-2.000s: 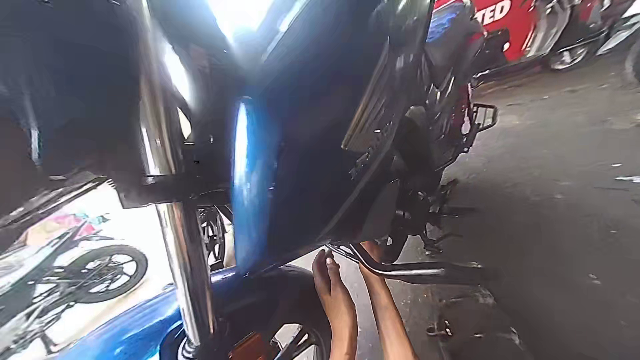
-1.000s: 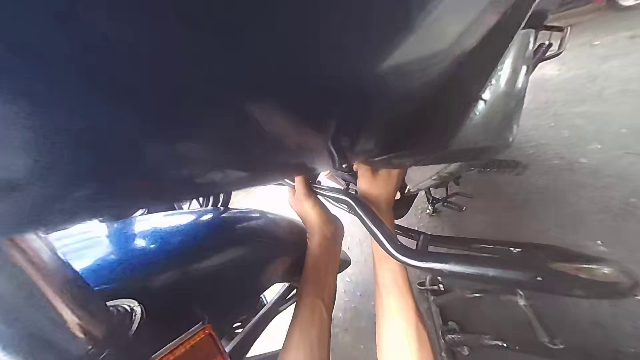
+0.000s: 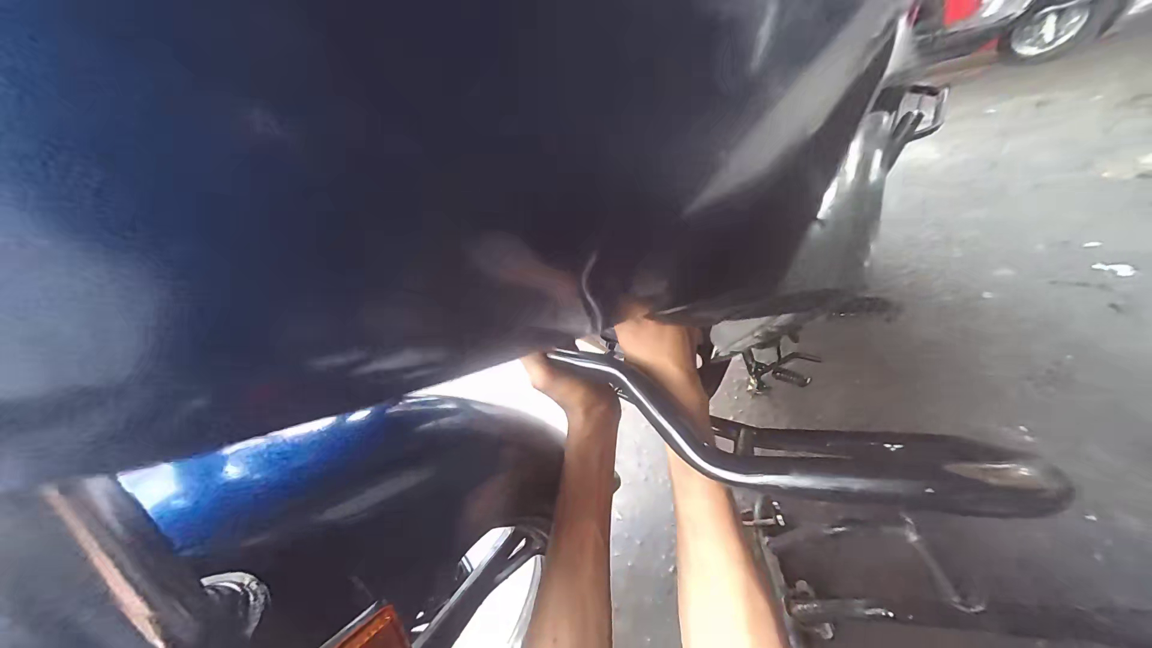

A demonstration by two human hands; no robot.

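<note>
A motorcycle's glossy dark blue body panel [image 3: 360, 198] fills the upper part of the head view. Both hands reach up beneath its lower edge. My left hand [image 3: 569, 382] is beside the upper end of a black metal crash guard tube [image 3: 666, 414]; its fingertips are out of sight. On the other side of that tube, my right hand [image 3: 661, 346] goes up behind the panel edge, fingers hidden. What either hand grips cannot be seen. A thin curved line, perhaps a cable or a reflection, shows at the panel edge between them.
The blue front fender [image 3: 360, 477] and an orange reflector or indicator [image 3: 373, 630] lie at lower left. The crash guard's looped end juts out to the right. A footrest [image 3: 787, 373] and a rear grab bar or step [image 3: 927, 112] are farther back. A red vehicle's wheel [image 3: 1051, 31] stands at top right.
The view has moved much closer to the panel since two seconds ago. Both hands stay under the panel edge; the right hand's fingers, partly seen one second ago, are now farther up behind it.
</note>
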